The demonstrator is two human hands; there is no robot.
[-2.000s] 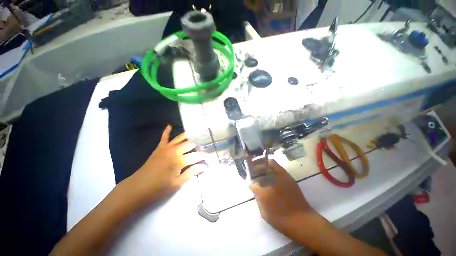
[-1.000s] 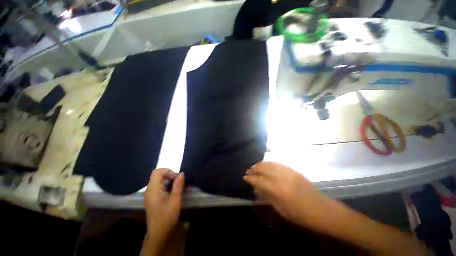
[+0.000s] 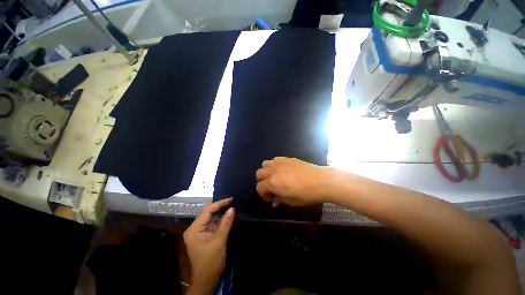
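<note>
A long black cloth panel (image 3: pixel 276 109) lies flat on the white table, left of the sewing machine head (image 3: pixel 391 63), its lower end at the table's front edge. My left hand (image 3: pixel 207 245) is at the panel's lower left corner, with the cloth edge between thumb and index finger. My right hand (image 3: pixel 290 181) rests on the lower part of the panel with its fingers bunched. Its fingertips point down and left, and whether they pinch cloth cannot be told. The needle area (image 3: pixel 377 109) is to the right of the panel, not touching it.
A second black panel pile (image 3: pixel 167 109) lies left of the first. Scissors with red and orange handles (image 3: pixel 455 158) lie on the machine bed. A green ring (image 3: pixel 401 26) circles the post on the head. Another machine (image 3: pixel 37 129) stands at far left. The ridged table edge (image 3: pixel 172 207) is in front.
Two seconds ago both hands were beside the needle; now they are at the panel's lower end, left of the machine. Since one second ago, my right hand has moved left from the panel's right edge onto its surface.
</note>
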